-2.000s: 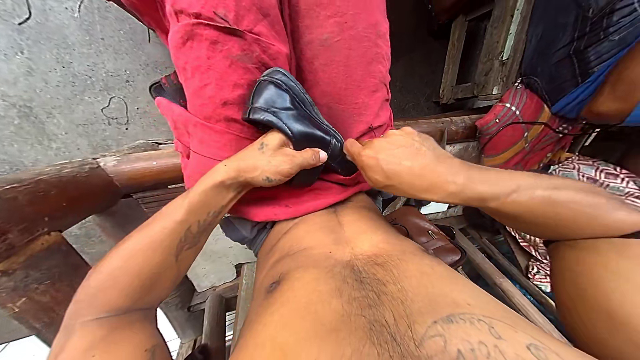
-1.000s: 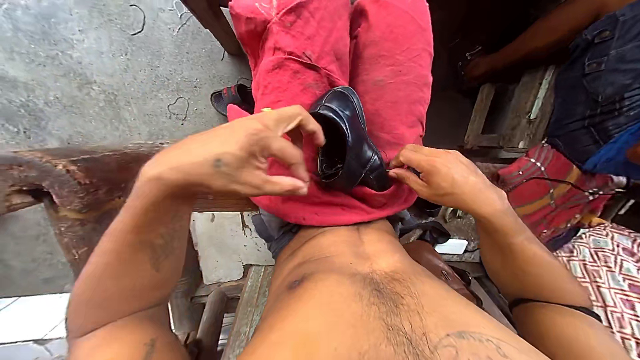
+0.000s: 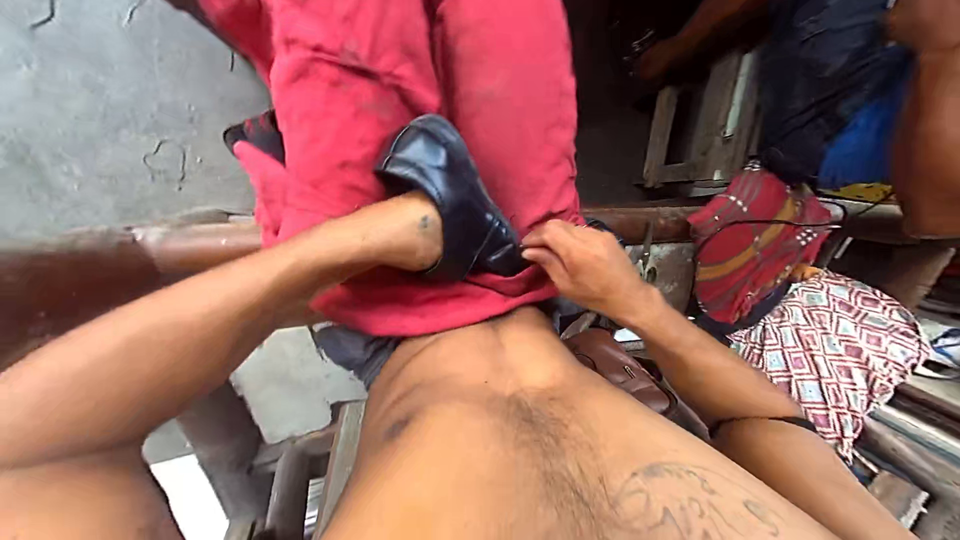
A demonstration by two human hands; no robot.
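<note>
A black leather shoe [image 3: 469,191] lies on the red cloth [image 3: 352,97] over my lap, its heel end toward the upper left and its other end toward my right hand. My left hand [image 3: 412,232] reaches inside the shoe's opening; the fingers are hidden in it. The fingertips of my right hand [image 3: 581,259] are at the lower right end of the shoe, with thumb and index finger close together. Whether they pinch a small thing there cannot be told.
A wooden rail [image 3: 202,244] runs across in front of me. At right are a wooden stool [image 3: 694,127], a red patterned cushion [image 3: 750,247], a diamond-patterned cloth [image 3: 840,345] and a brown leather bag [image 3: 619,367]. Another person's arm [image 3: 926,120] shows at the upper right.
My left hand, above the shoe's opening one second ago, has moved into the shoe. My right hand remains near the shoe's lower right end.
</note>
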